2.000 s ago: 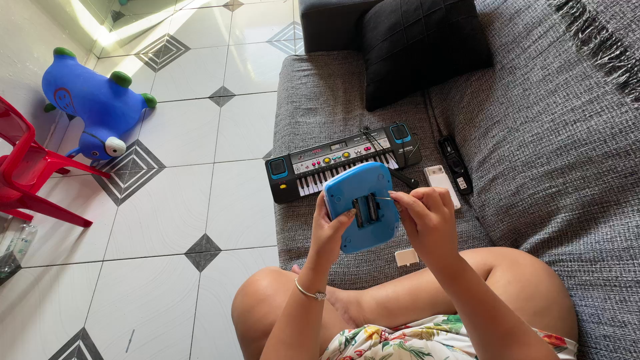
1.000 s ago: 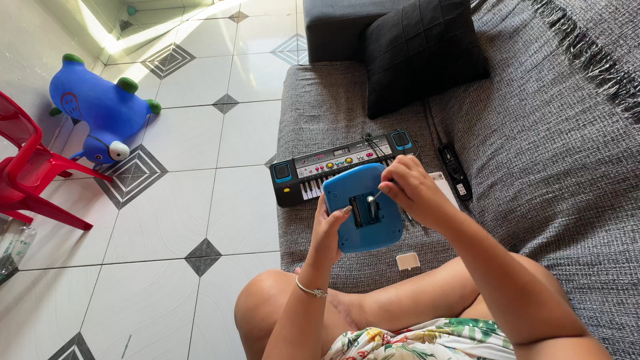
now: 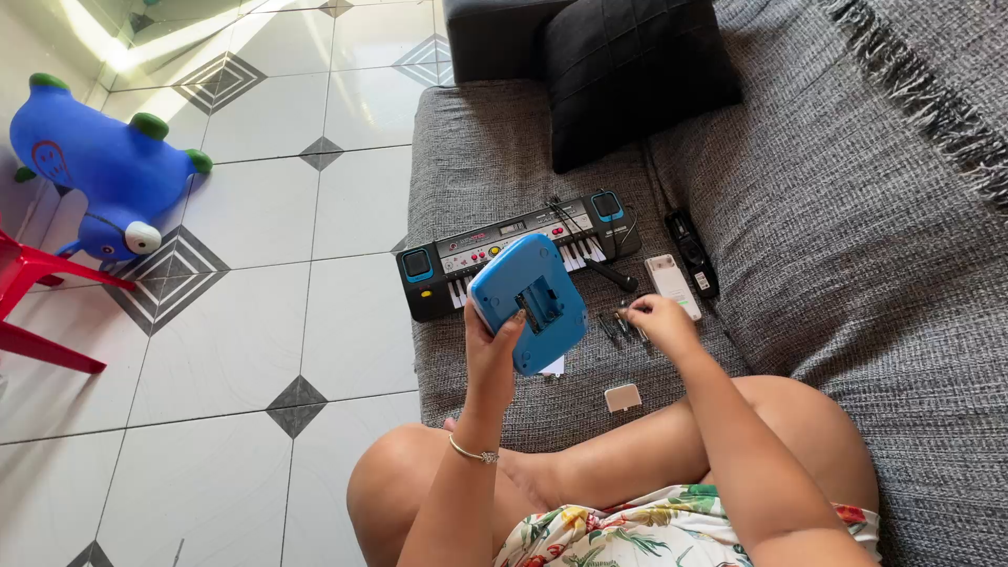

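Note:
My left hand (image 3: 494,346) grips the edge of a blue plastic toy device (image 3: 531,303), its back turned up and its battery compartment (image 3: 540,305) uncovered. My right hand (image 3: 661,319) is to the right of the device, thumb and fingertips pinched around a small thing too small to name. Just beneath those fingertips, several small slim items (image 3: 611,329) lie on the couch; what they are cannot be told. A small white plastic cover (image 3: 623,398) rests on the fabric nearer to my legs.
A toy keyboard (image 3: 421,293) with a black microphone (image 3: 613,276) lies behind the device. Right of it are a white battery charger (image 3: 671,285) and a black power strip (image 3: 691,252). A black cushion (image 3: 642,75), a blue inflatable animal (image 3: 102,157) and a red plastic chair (image 3: 47,346) stand farther off.
My right hand has moved from the battery compartment to the small items on the couch at the right. The compartment showed something in it earlier and now looks empty. My left hand still holds the device.

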